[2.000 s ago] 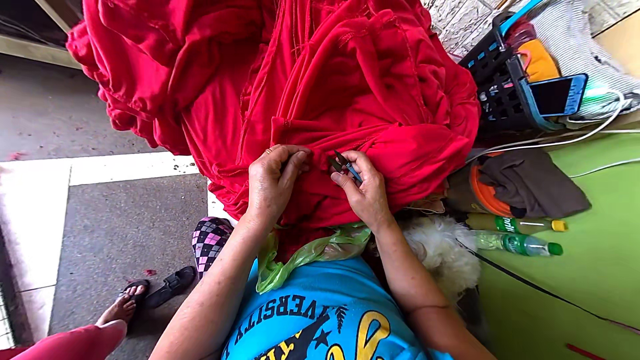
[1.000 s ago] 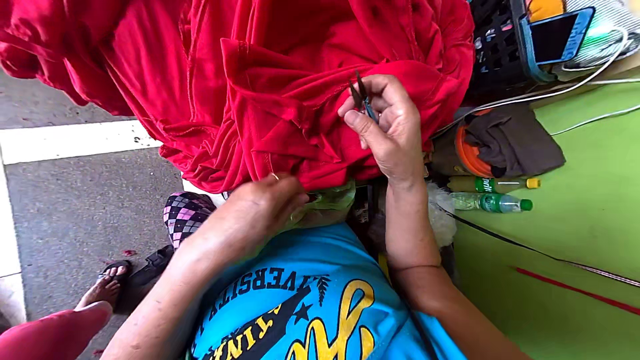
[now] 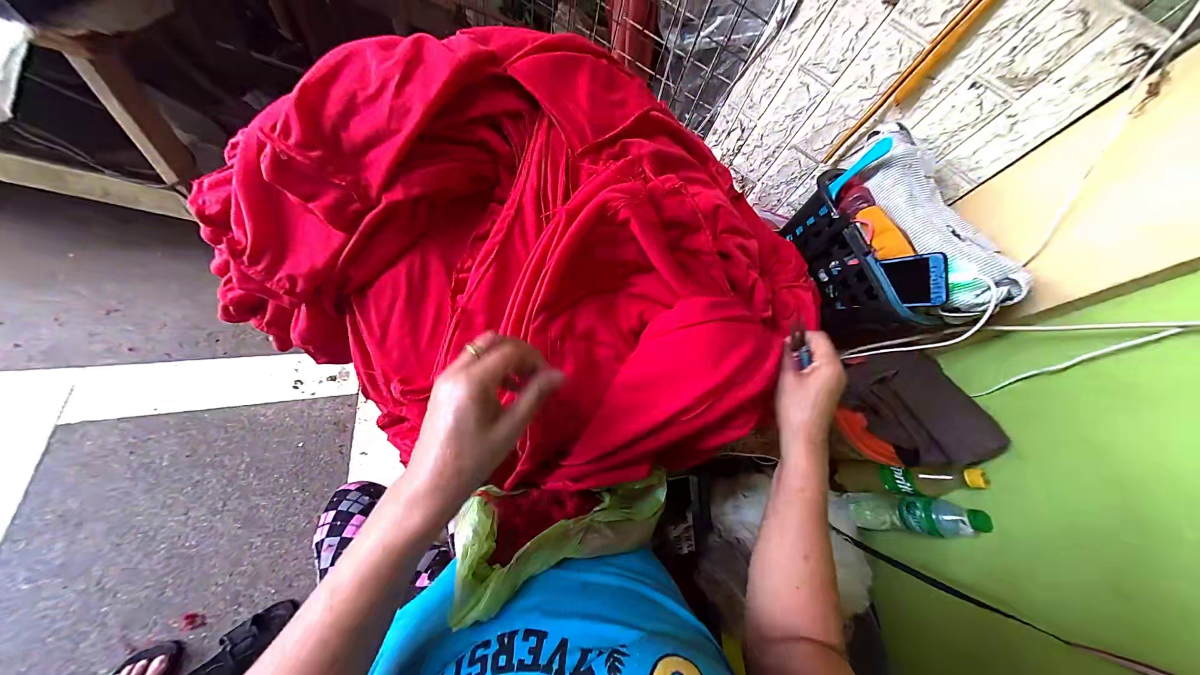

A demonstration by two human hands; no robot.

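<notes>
A large heap of red fabric point(image 3: 581, 253) with seams and loose threads fills the middle of the head view. My left hand point(image 3: 483, 403), with a ring on one finger, hovers over the near left part of the cloth, its fingers curled and apart, holding nothing visible. At the right edge of the heap, my right hand point(image 3: 811, 384) is closed around small thread snips point(image 3: 800, 349), whose dark tips point away from me. A pale green plastic bag point(image 3: 553, 544) with red scraps inside lies on my lap under the fabric's near edge.
Right of the heap stands a black plastic basket point(image 3: 844, 267) with a phone point(image 3: 914, 279) on it. Beyond my right forearm are a dark folded cloth point(image 3: 923, 408), two plastic bottles point(image 3: 923, 516) and white cables. Someone's sandaled foot point(image 3: 150, 661) shows at the lower left.
My right hand has moved right with the snips, to the heap's edge. My left hand, at the cloth's near edge a second ago, is now raised above it. The view has shifted.
</notes>
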